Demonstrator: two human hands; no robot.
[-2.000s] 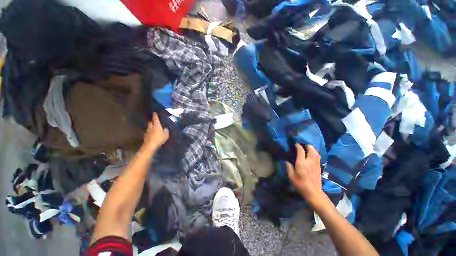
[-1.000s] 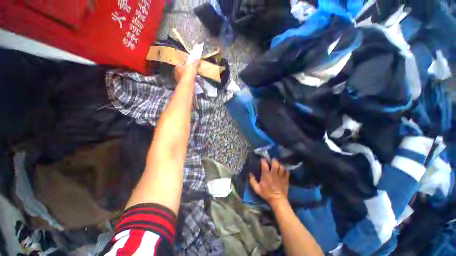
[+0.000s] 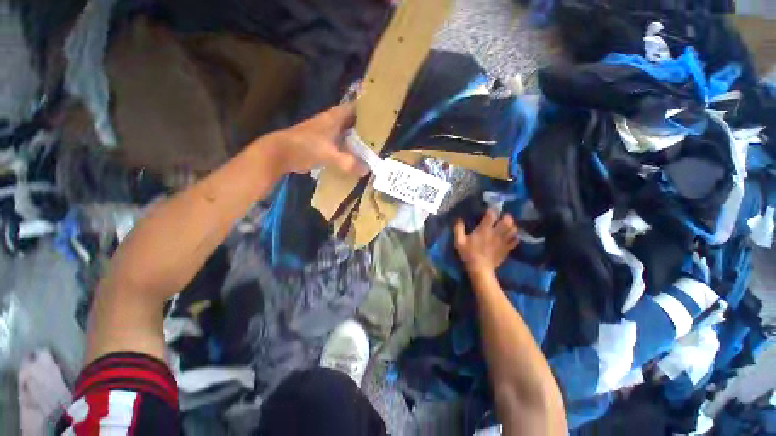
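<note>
My left hand (image 3: 328, 143) is closed on a tied bundle of tan stiff pieces (image 3: 393, 75) and dark and blue cut pieces, held up in the middle of the view. A white printed ticket (image 3: 413, 186) hangs from its tie beside my fingers. My right hand (image 3: 487, 243) rests with fingers apart on the dark and blue bundles at the near left edge of the denim heap (image 3: 529, 294). Whether its fingertips grip any cloth cannot be told.
Brown cloth (image 3: 162, 98) lies upper left with dark cloth around it. Olive cloth (image 3: 394, 289) and grey cloth (image 3: 310, 298) lie between the heaps, above a white shoe (image 3: 345, 350). Small tied bundles lie at the left. Speckled floor (image 3: 502, 38) shows at the top.
My left hand has lifted the tan-and-dark bundle from beside the red box and brought it nearer. The red box has left the view. My right hand stays on the heap.
</note>
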